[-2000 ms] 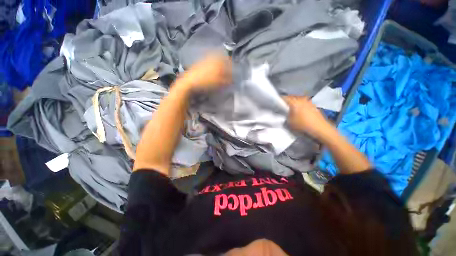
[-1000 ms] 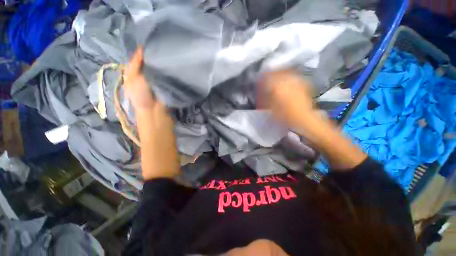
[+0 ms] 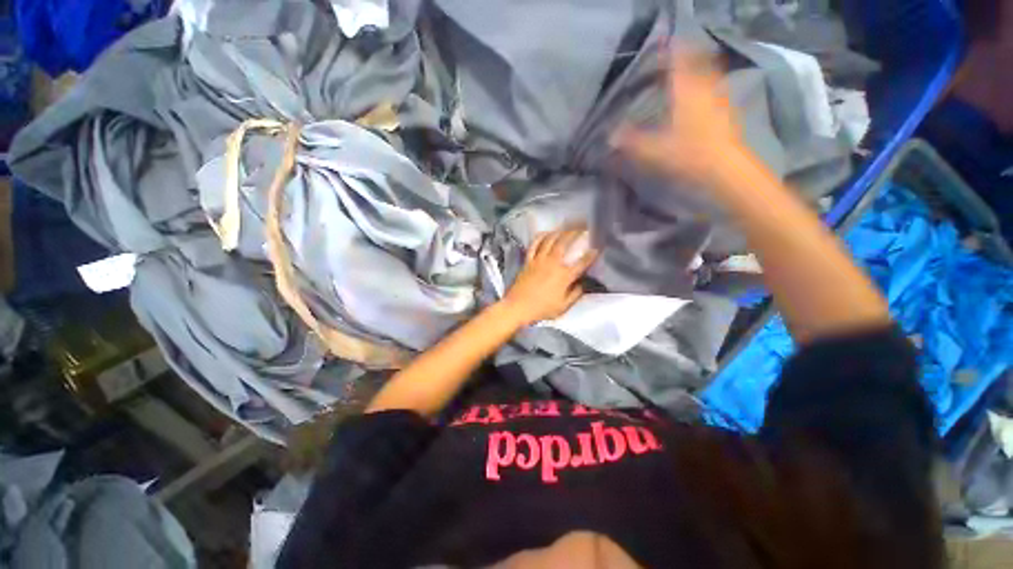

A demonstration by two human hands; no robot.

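Grey cut pieces (image 3: 544, 67) lie gathered in front of me, with a pale piece (image 3: 622, 320) showing at the near side. My left hand (image 3: 547, 278) lies on the grey pieces near the middle, fingers slightly apart and pressing on the cloth. My right hand (image 3: 689, 122) is blurred, above the grey cloth farther out and to the right. Its thumb and fingers are apart and nothing is seen in it. A large grey bundle (image 3: 367, 239) with a beige tie (image 3: 278, 211) lies to the left of my left hand.
A blue crate rim (image 3: 905, 106) runs along the right. Beyond it, a grey-green crate (image 3: 955, 183) holds light blue pieces (image 3: 939, 295). Royal blue pieces (image 3: 83, 28) lie at the far left. Pale bars (image 3: 206, 472) and more grey pieces (image 3: 106, 522) are at the lower left.
My left hand has moved right and nearer, from raised grey cloth beside the beige tie onto the middle pieces. My right hand has moved farther out and slightly right. The grey cloth has spread away from me.
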